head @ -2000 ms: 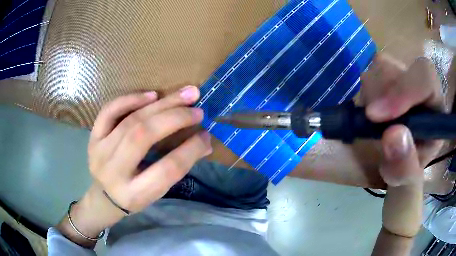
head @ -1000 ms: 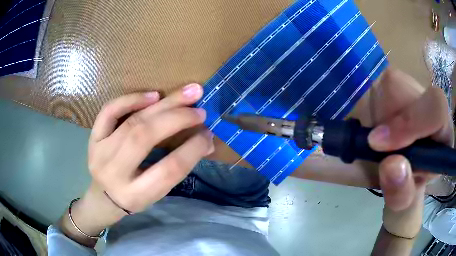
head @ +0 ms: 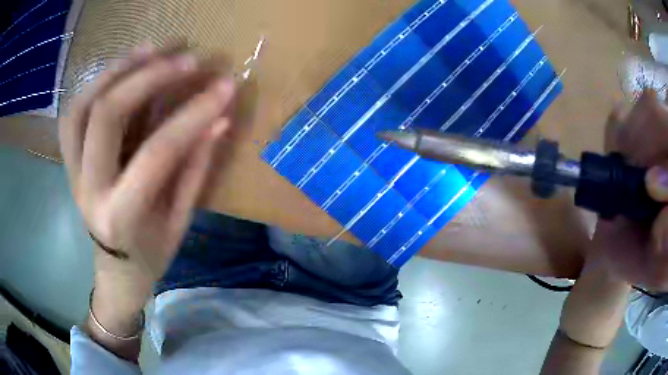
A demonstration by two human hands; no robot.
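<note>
The shiny blue solar cell (head: 432, 95) lies aslant on the brown table, with pale dashed and solid busbar lines; a thin ribbon end sticks out past its lower left edge. My right hand (head: 641, 190), cut by the right edge, grips the black handle of the soldering iron (head: 469, 150). The iron's tip points left over the middle of the cell; contact cannot be told. My left hand (head: 146, 139) is blurred and off the cell, at left. A short silver ribbon piece (head: 253, 58) shows beside its fingertips; whether they hold it is unclear.
A dark blue cell (head: 29, 55) lies at the upper left on a pale-edged piece. The glossy brown table (head: 322, 212) has its near edge before my lap. A small amber item (head: 634, 22) and a silvery ribbon heap (head: 636, 73) show at right. A black cord hangs at lower right.
My left hand has let go of the cell and moved left and up. The iron has drawn back right, its tip off the cell's left corner area. The cell has shifted slightly left.
</note>
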